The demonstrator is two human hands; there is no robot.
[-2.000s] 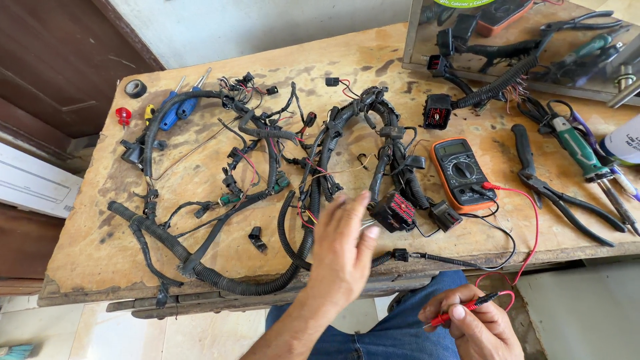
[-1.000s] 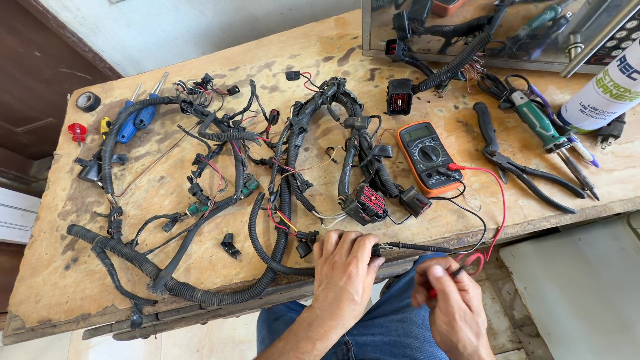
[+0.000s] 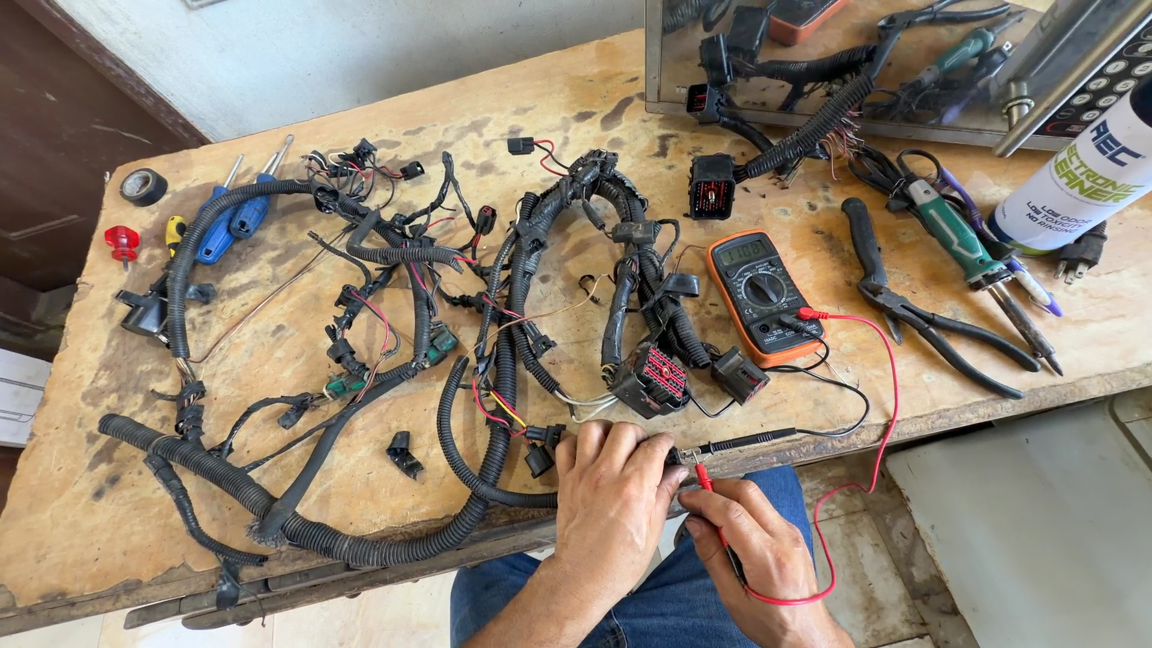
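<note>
At the table's front edge my left hand [image 3: 616, 504] grips a small black connector [image 3: 673, 456] of the wiring harness [image 3: 396, 540]. My right hand [image 3: 751, 549] holds the red test probe [image 3: 704, 479], its tip at or close to the connector's right end. The black test probe [image 3: 747, 441] lies to the right, its tip by the same connector; whether either tip touches metal is too small to tell. Both leads run to an orange digital multimeter [image 3: 765, 292], whose display is lit with digits. A large black multi-pin connector [image 3: 661, 380] with a red face lies just above my left hand.
Pliers [image 3: 927, 324], a green-handled soldering iron [image 3: 963, 238] and a spray can [image 3: 1080, 180] are at the right. A microwave oven [image 3: 1017, 108] stands behind them. Blue screwdrivers [image 3: 216, 225] and black tape [image 3: 144, 186] lie at the far left. A loose black connector piece [image 3: 404, 454] lies near the front.
My left hand has moved down from beside the large connector to the small one at the table edge. My right hand has brought the red probe up to it. The black probe, earlier in my right hand, lies apart.
</note>
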